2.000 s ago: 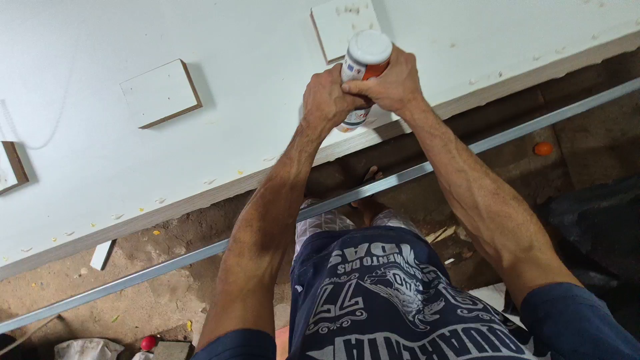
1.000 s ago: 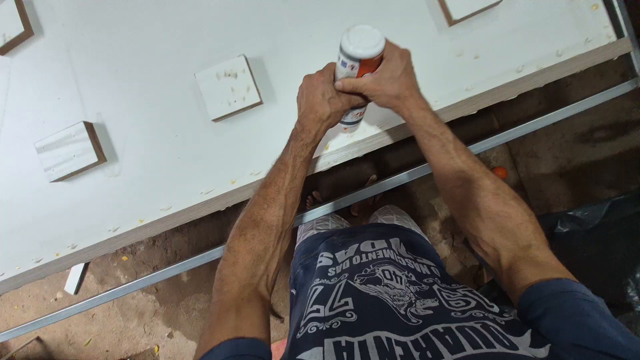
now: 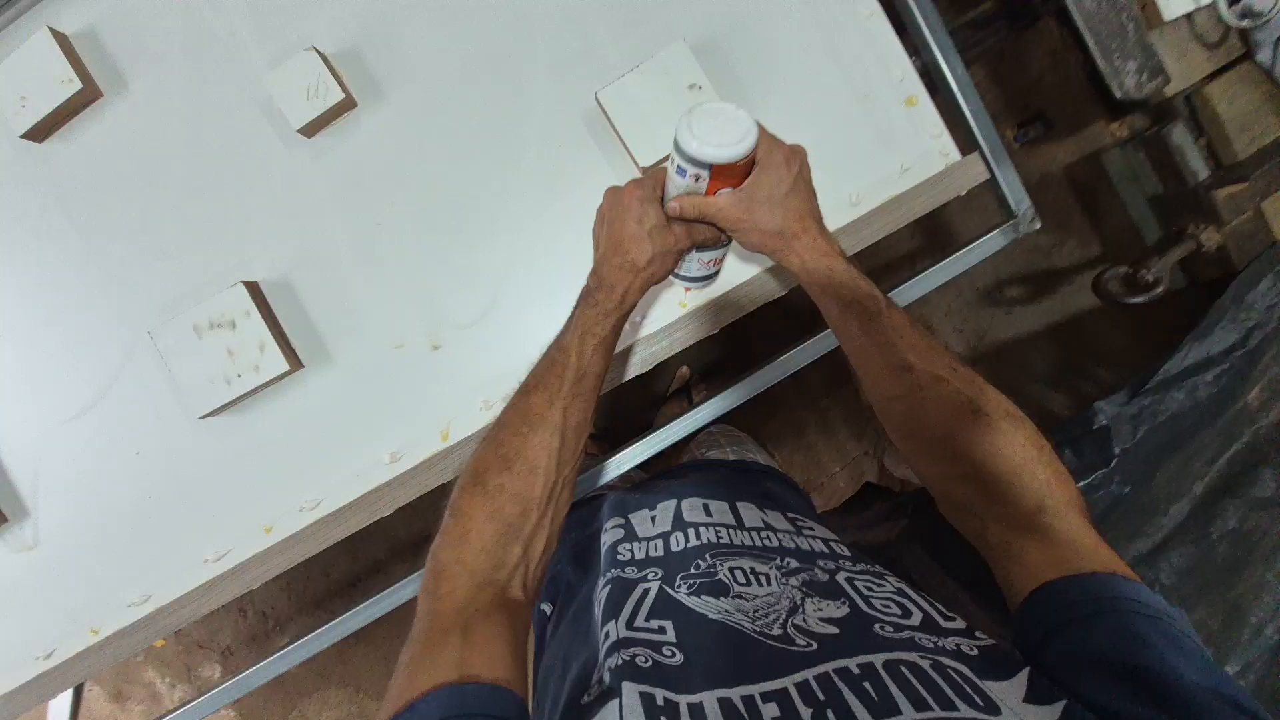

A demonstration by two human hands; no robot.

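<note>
Both hands grip one white and orange plastic bottle [image 3: 716,135], its flat white end up and its lower end over the edge strip of a white panel [image 3: 480,250]. My left hand [image 3: 640,230] wraps the bottle from the left, and my right hand [image 3: 768,200] from the right, its thumb across the front. Whether the bottle's lower tip touches the panel cannot be told. Small whitish and yellow dabs dot the panel along its near edge. Just behind the bottle lies a white-faced wooden block [image 3: 650,100].
More white-faced blocks lie on the panel: one at left centre [image 3: 222,345], a small one [image 3: 310,92] and one at top left [image 3: 42,82]. A metal frame bar [image 3: 740,395] runs along the near side and turns up at right. Black plastic sheeting [image 3: 1190,430] lies at right.
The view has shifted a good way along the panel to the right, towards its corner. Both hands still hold the bottle and have moved along the near edge with it.
</note>
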